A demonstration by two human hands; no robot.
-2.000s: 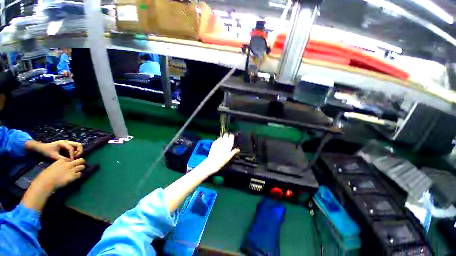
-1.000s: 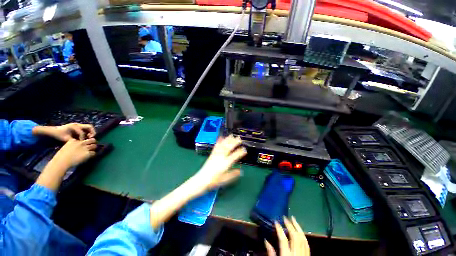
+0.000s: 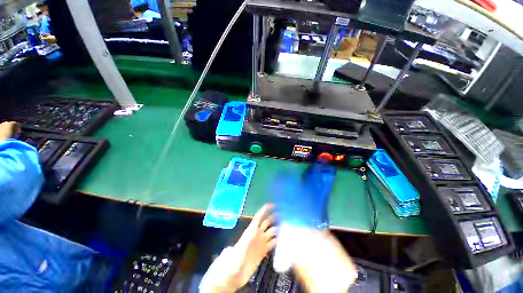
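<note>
A blurred blue sheet-like thing stands over the bench edge, in front of the dark-blue pile. My right hand, strongly blurred, is at its lower end and appears to grip it; the fingertips are not clear. A whitish blur lies between my hands. My left hand is just to the left, with fingers beside the blue thing's lower left edge; whether it touches cannot be told. The press stands behind, its upper plate raised above the lower bed. Below my hands is a dark tray, partly hidden.
Light-blue sheets lie in a loose pile, left of the press and right of it. A phone tray slants at right. An air hose slants down at left. Another worker's sleeve is at left.
My left hand has come back from the press front to the bench edge. My right hand has moved up from the dark-blue pile's lower end with a blurred blue thing. The view has tilted down.
</note>
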